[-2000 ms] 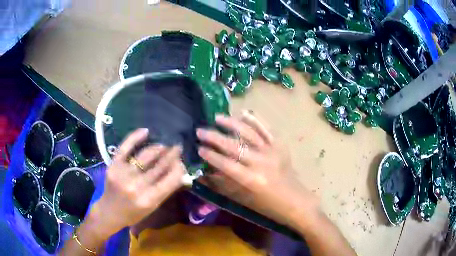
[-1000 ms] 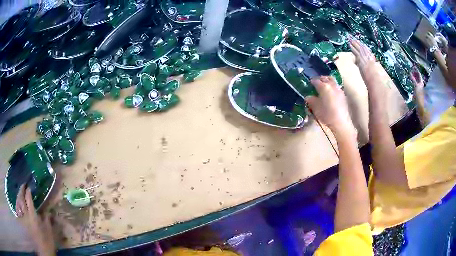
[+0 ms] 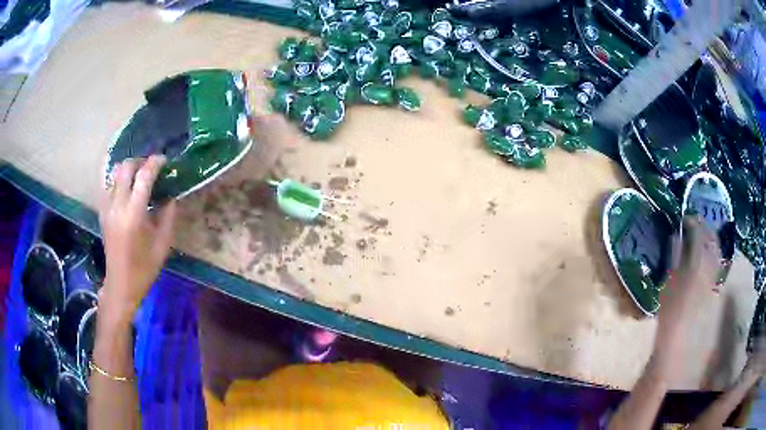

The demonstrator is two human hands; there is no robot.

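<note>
A glossy dark green car body shell [image 3: 206,117], with a black opening and pale rim, lies tilted at the left of the bench. My left hand [image 3: 130,201] grips its near edge, thumb hidden. My right hand [image 3: 693,256], blurred and reaching far right, is on another pale-rimmed green shell [image 3: 707,201], raised among other shells. One shell [image 3: 642,252] lies beside that hand. A small pale green cup [image 3: 300,201] stands on brown stains, with thin white sticks at its rim.
Small green parts [image 3: 512,126] lie heaped along the far side. More shells [image 3: 672,138] overlap at the far right, near a grey post [image 3: 663,71]. A crate of shells [image 3: 42,285] sits below left. Part of another person's hand [image 3: 739,399] shows at the lower right.
Two seconds ago both hands held a shell in front of me. My right hand has since moved far right to another shell. The view swung right, then back left.
</note>
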